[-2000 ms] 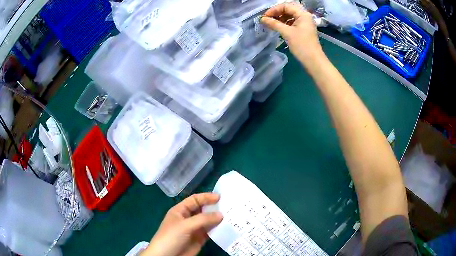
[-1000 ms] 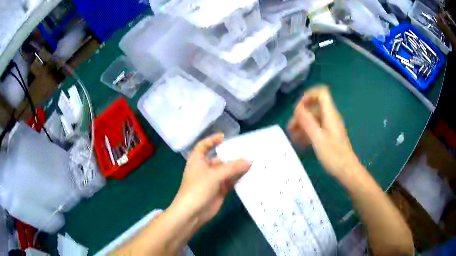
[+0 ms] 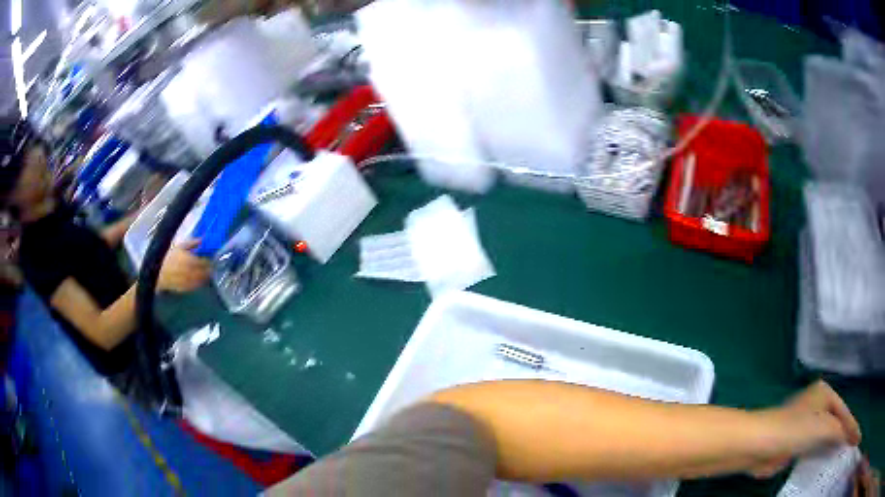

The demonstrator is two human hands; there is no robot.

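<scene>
My left forearm crosses the lower part of the view, over the white parts tray (image 3: 621, 342). My left hand (image 3: 820, 427) is at the lower right, its fingers closed at the white label sheet (image 3: 823, 476), which is cut off by the bottom edge. A small part of my right hand (image 3: 863, 480) shows at the right edge beside the sheet; what it does is hidden. A few silver cylinders (image 3: 521, 356) lie in the tray.
White liner sheets (image 3: 449, 243), a white device box (image 3: 325, 206) and a black hose (image 3: 184, 209) are left of centre. A red parts bin (image 3: 719, 189) and stacked clear boxes (image 3: 842, 277) are right. Milky containers (image 3: 485, 87) stand behind. Another person (image 3: 82, 267) handles a blue bin.
The view has swung left, bringing the tray, device box, hose and other person into sight. The label sheet and both hands are now at the lower right.
</scene>
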